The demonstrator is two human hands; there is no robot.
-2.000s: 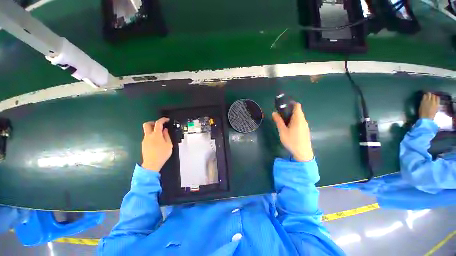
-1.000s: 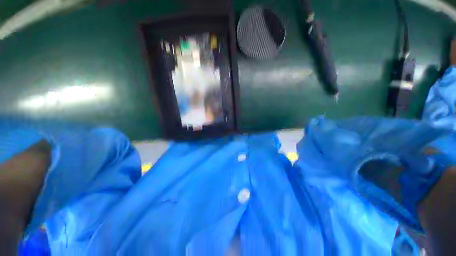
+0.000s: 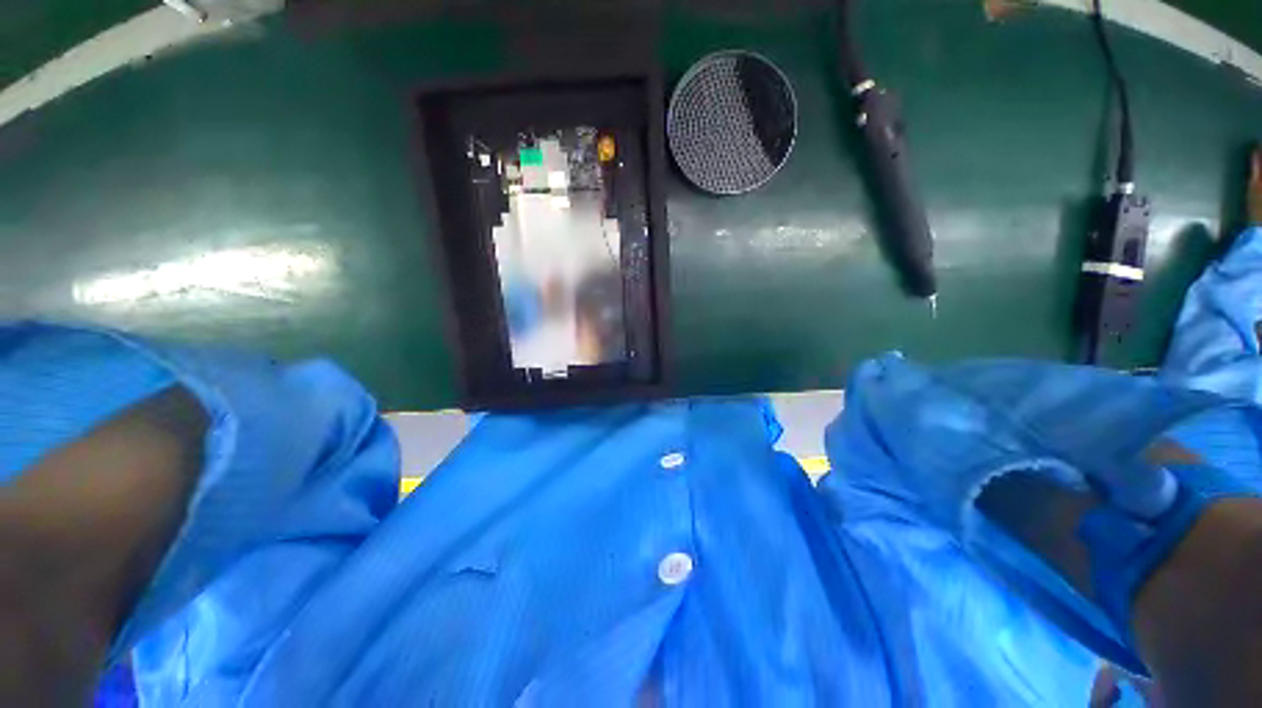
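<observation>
The black fixture tray (image 3: 656,277) lies on the green bench, holding an opened tablet. Its shiny battery (image 3: 561,284) shows a blurred reflection, with the main board (image 3: 561,156) at the far end. The round screw dish (image 3: 713,125) sits right of the tray, dark specks on its right side. The electric screwdriver (image 3: 900,194) lies on the bench further right, bit toward me, untouched. Both my sleeves are raised close to the camera, with dark, blurred bare forearms at the left and right edges. My hands are beyond the picture.
A black block with a white band (image 3: 1114,270) lies at the right on a cord. Another person's blue sleeve (image 3: 1225,311) is at the right edge. The white rail (image 3: 83,80) curves across the top corners. My blue smock fills the bottom.
Since two seconds ago, both hands have left the tray and screwdriver and gone out of view. The screwdriver was let go onto the bench. The view has tilted down toward my smock.
</observation>
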